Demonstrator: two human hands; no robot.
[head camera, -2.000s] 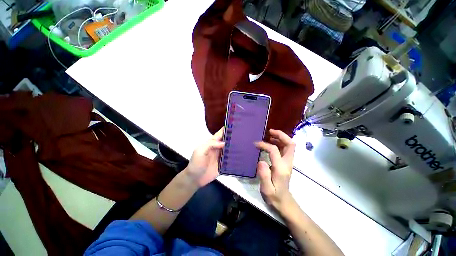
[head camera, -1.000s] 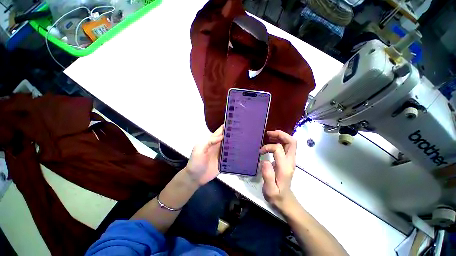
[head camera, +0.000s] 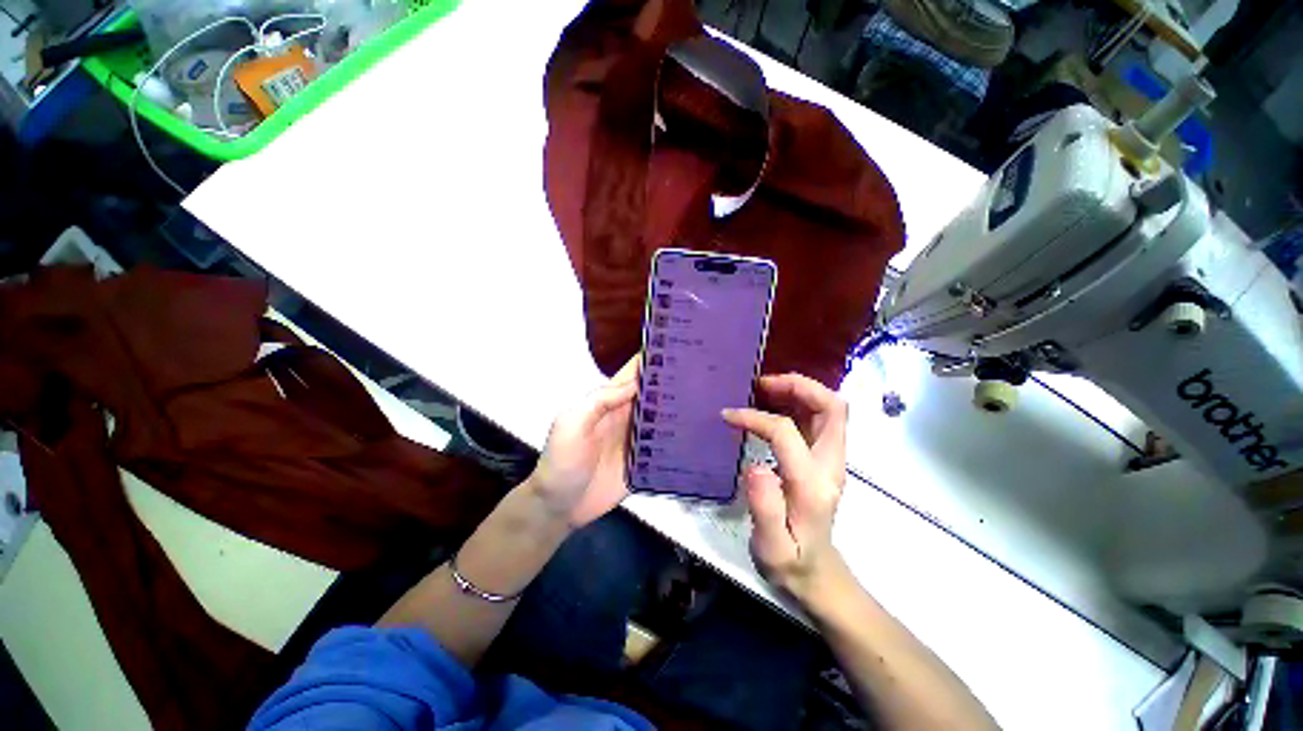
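A smartphone (head camera: 700, 374) with a purple-looking screen showing a list stands out over the table's front edge. My left hand (head camera: 586, 454) holds it by its left side. My right hand (head camera: 795, 479) is at its lower right, with a fingertip over the screen; whether the other fingers bear on the phone's right edge is hard to tell. A dark red garment piece (head camera: 607, 186) lies on the table behind the phone, with a curved neck-like opening edged by a pale grey-white band (head camera: 722, 72).
A white "brother" sewing machine (head camera: 1115, 307) stands at right, its needle area lit violet-white. The white table (head camera: 415, 214) carries it. A green basket (head camera: 257, 140) with plastic bags, a white cable and an orange item is upper left. A second dark red garment (head camera: 215, 414) lies left.
My right fingertip has come back over the screen after lifting to the phone's edge. The list on the screen has shifted. My left hand still holds the phone.
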